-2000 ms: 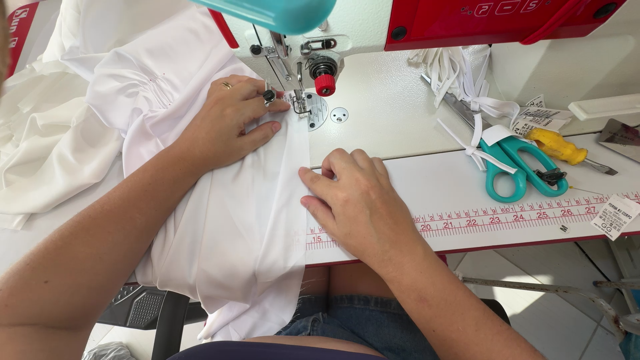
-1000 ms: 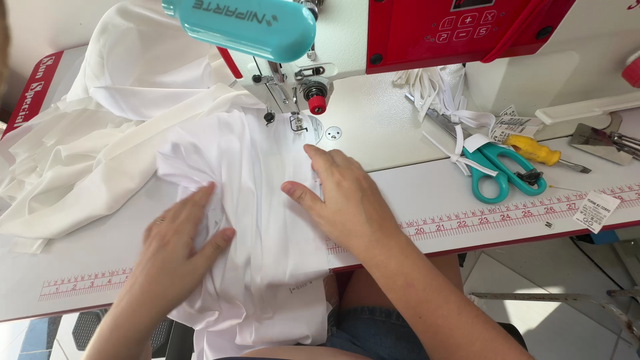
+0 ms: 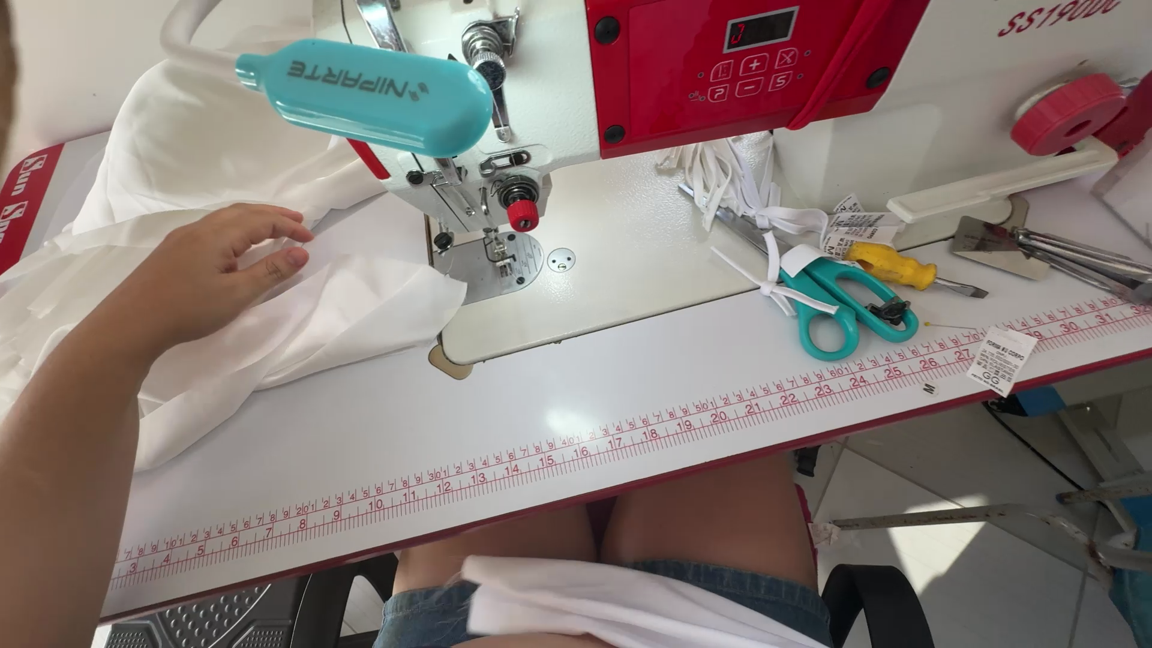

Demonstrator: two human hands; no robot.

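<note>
White fabric [image 3: 342, 297] lies in loose folds on the left of the sewing table, one edge reaching close to the presser foot [image 3: 500, 261]. My left hand [image 3: 211, 270] is over this fabric, palm down with thumb and fingers apart; whether it presses on the cloth I cannot tell. A further strip of white fabric [image 3: 576, 598] lies across my lap at the bottom edge. The industrial sewing machine [image 3: 567, 99] stands behind, and no cloth is under its needle. My right hand is out of view.
Teal-handled scissors [image 3: 832, 310], a bundle of white ties [image 3: 729, 180], a yellow-handled screwdriver [image 3: 900, 266], printed fabric labels [image 3: 1001, 360] and metal tools [image 3: 1071, 256] lie at the right. A printed ruler [image 3: 576, 454] runs along the table's front. A teal lamp [image 3: 378, 97] hangs before the machine head.
The white cloth that lay before the needle and over the table's front edge has gone from there. My left hand has moved up and left over the fabric; my right hand has left the view.
</note>
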